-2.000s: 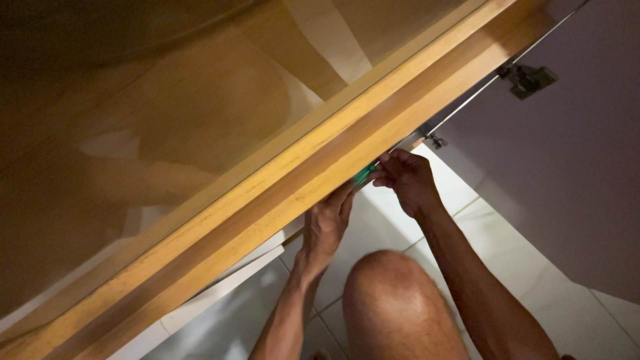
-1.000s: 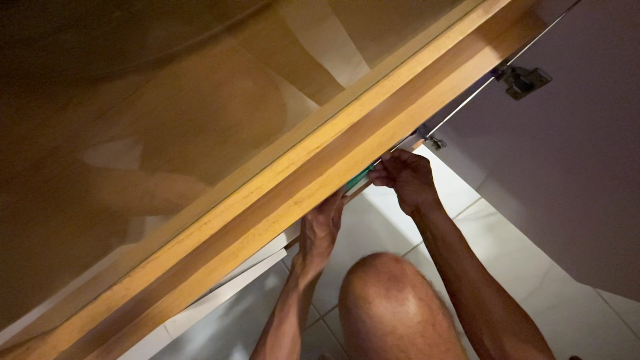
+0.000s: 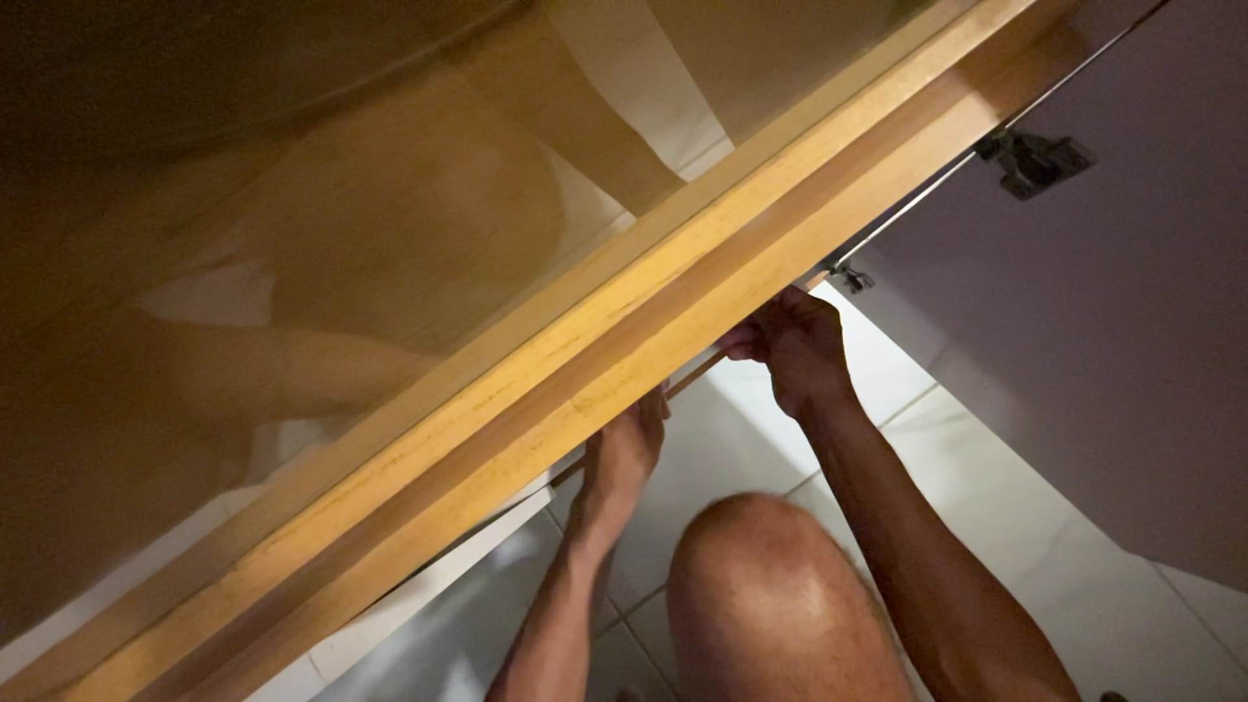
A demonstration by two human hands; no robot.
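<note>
My left hand (image 3: pixel 624 444) reaches up against the underside of a yellowish wooden edge (image 3: pixel 585 390) of a glossy-topped piece of furniture; its fingertips are hidden under that edge. Further right, my right hand (image 3: pixel 795 341) is at the same edge, close to the lower door hinge, with its fingers bent and partly hidden. A thin brown strip (image 3: pixel 697 373) runs between the two hands, below the wood. Whether either hand grips anything cannot be made out.
An opened cabinet door (image 3: pixel 1092 341) fills the right side, with a metal hinge (image 3: pixel 1043 164) and a smaller hinge (image 3: pixel 855 279). A white panel (image 3: pixel 439 585) shows at lower left. My bent knee (image 3: pixel 780 585) is between my forearms above the tiled floor (image 3: pixel 975 468).
The green thing seen between my hands in the earlier frames no longer shows. My left hand has moved a little down and left, away from my right hand.
</note>
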